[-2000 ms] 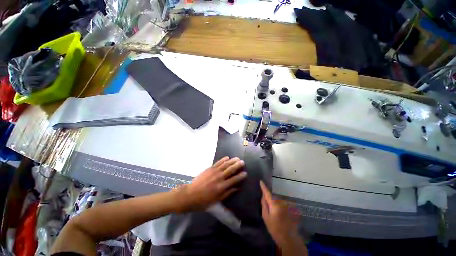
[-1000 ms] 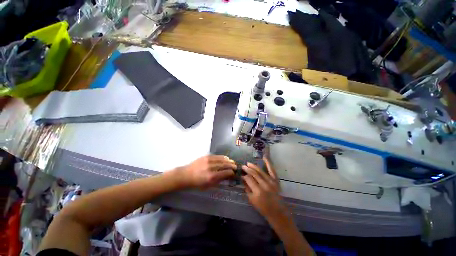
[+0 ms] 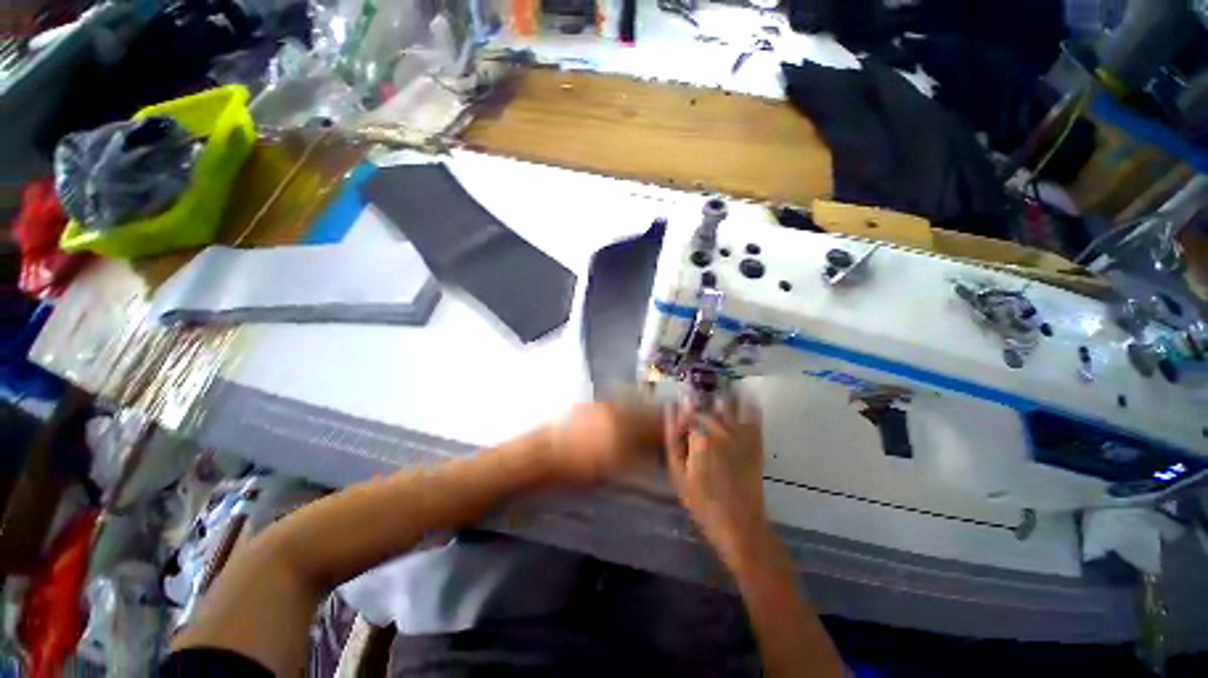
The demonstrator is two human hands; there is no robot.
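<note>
A dark grey piece [image 3: 620,305] lies on the table at the left end of the sewing machine head [image 3: 861,305], its far end raised and curled. Its near end runs to my hands by the presser foot [image 3: 700,378]. My left hand [image 3: 609,440] is motion-blurred over this near end; its fingers cannot be made out. My right hand [image 3: 715,457] is just in front of the presser foot, fingertips close to the needle area; whether it grips the cloth is hidden. A pale grey stack [image 3: 298,281] and dark grey pieces [image 3: 484,252] lie to the left.
A yellow-green basket [image 3: 212,179] with a dark bag stands at far left. Black-handled snips [image 3: 890,424] lie on the machine bed. Behind are a brown wooden board [image 3: 649,126] and dark cloth [image 3: 888,139]. Pale cloth [image 3: 457,583] hangs below the table edge.
The dark piece has moved away from me past the machine head, and its far end now curls up. Both hands have moved from the front edge up to the presser foot. The camera view has shifted slightly.
</note>
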